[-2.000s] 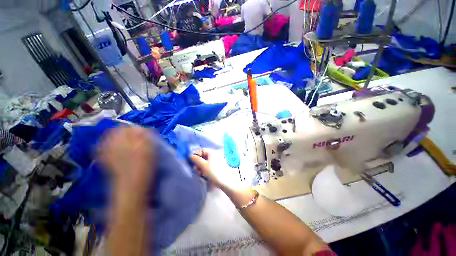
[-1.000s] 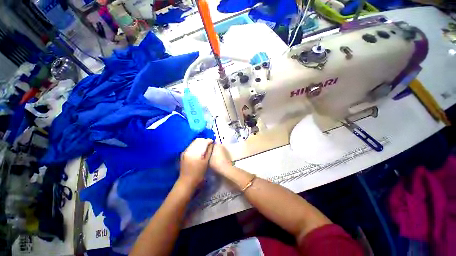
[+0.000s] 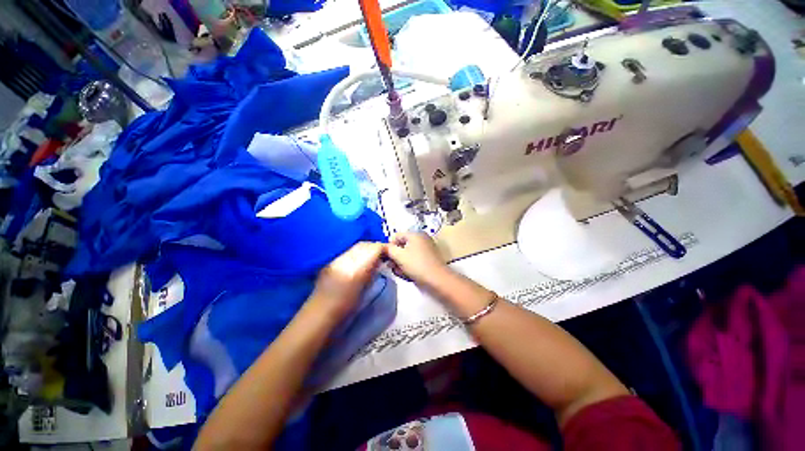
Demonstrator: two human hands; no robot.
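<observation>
Royal blue fabric [image 3: 256, 220] lies crumpled left of the needle, with a pale grey-blue side showing near the table's front edge. My left hand [image 3: 351, 269] pinches the fabric's right edge. My right hand [image 3: 413, 254] pinches the same edge, its fingertips touching those of my left hand, just in front of the presser foot [image 3: 425, 220]. What lies between the fingertips is hidden. The white sewing machine [image 3: 565, 132] with "HIKARI" lettering stands right of the fabric. The light-blue lamp [image 3: 341, 181] hangs over the fabric, left of the needle.
An orange-handled tool [image 3: 377, 35] stands upright at the head's left end. A white round disc [image 3: 565, 236] and dark blue snips [image 3: 655, 231] lie below the machine arm. A yellow bar [image 3: 766, 172] is at the right. Pink cloth [image 3: 755, 352] hangs below the table, right.
Both hands first came together at the fabric's edge beside the needle. Since then they have moved slightly up and right, nearer the presser foot. The view has tilted down from the workshop.
</observation>
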